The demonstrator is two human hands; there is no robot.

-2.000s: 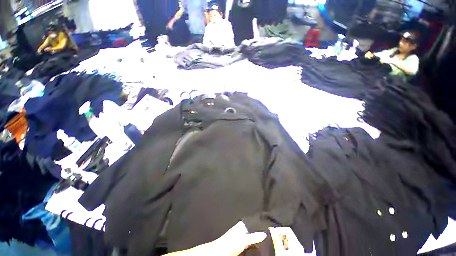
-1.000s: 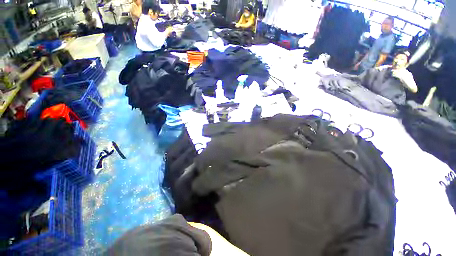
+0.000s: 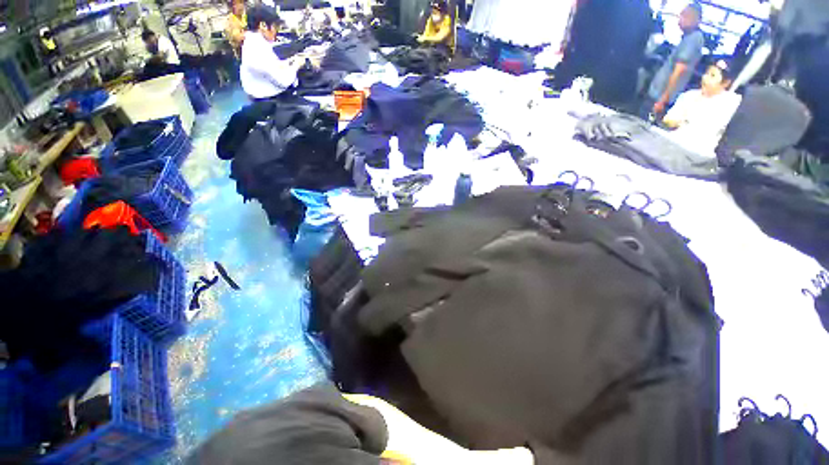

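A large black jacket (image 3: 545,318) lies spread on the white table, its collar at the far side and its lower part towards me. My left arm comes in at the bottom from a dark sleeve (image 3: 300,431). The bare, overexposed forearm (image 3: 427,440) reaches right along the near edge of the jacket. The hand at its end is cut off or hidden there, so its fingers and any grip do not show. My right hand is out of the picture.
Blue crates (image 3: 136,381) of dark garments line the left beside the blue floor (image 3: 245,336). Dark garments (image 3: 282,150) are heaped beyond, near bottles (image 3: 463,187) and an orange object (image 3: 349,103). Hanger hooks (image 3: 647,203) project at the jacket's collar. Several people are around the table.
The view has swung left from the jacket front to the floor and crates. Over the last second, my left forearm has extended right. The seated person at right has lowered the dark garment.
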